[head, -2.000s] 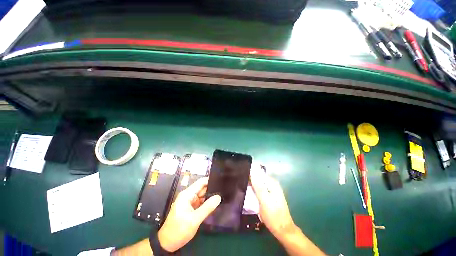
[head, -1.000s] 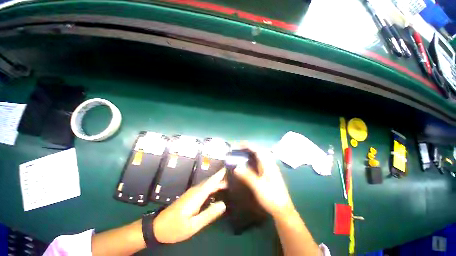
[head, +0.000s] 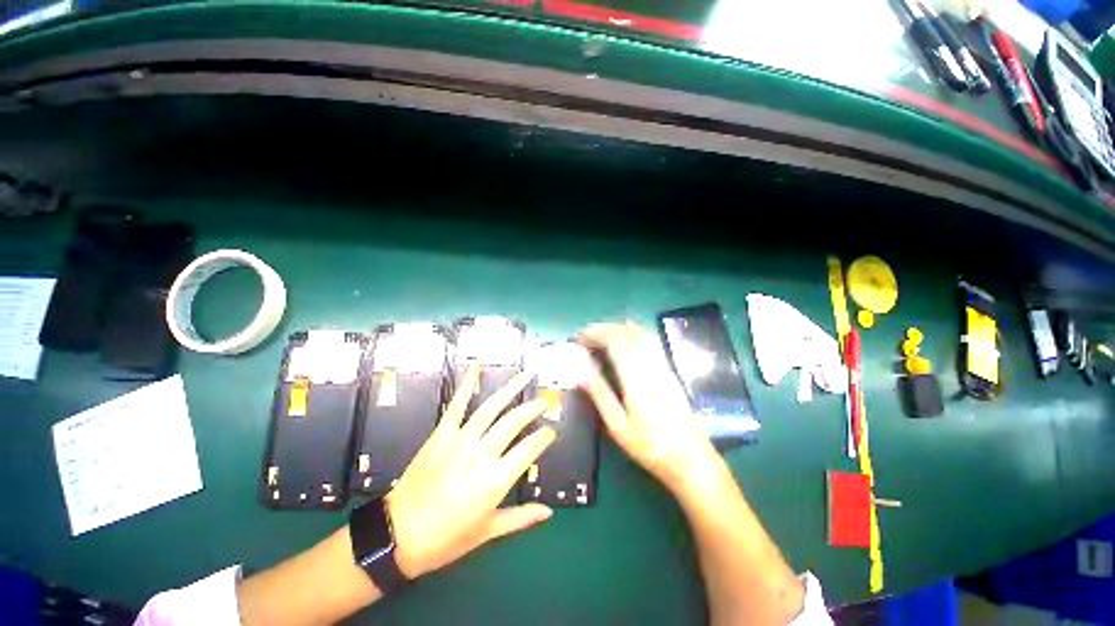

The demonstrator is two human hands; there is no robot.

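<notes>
Several black phone screen assemblies lie back side up in a row, with pale metal patches at the top and small orange or yellow flex cables; the leftmost (head: 308,428) and its neighbour (head: 400,422) are uncovered. My left hand (head: 471,477) lies spread over the third assembly (head: 487,342), fingers apart, a dark band on the wrist. My right hand (head: 642,397) touches the top of the rightmost assembly in the row (head: 565,459); its grip is unclear. Another assembly (head: 709,373) lies glossy side up right of my right hand.
A tape roll (head: 226,302), black pouches (head: 135,300) and paper slips (head: 127,454) lie left. A white cloth (head: 792,345), yellow tape strip (head: 866,489), red square pad (head: 847,509), yellow disc (head: 872,284) and yellow-and-black phone part (head: 979,342) lie right. A raised shelf edge (head: 587,92) crosses behind.
The assembly that was in my hands is no longer held. A glossy assembly now lies face up at the right, beside the cloth. My left hand has spread over the row.
</notes>
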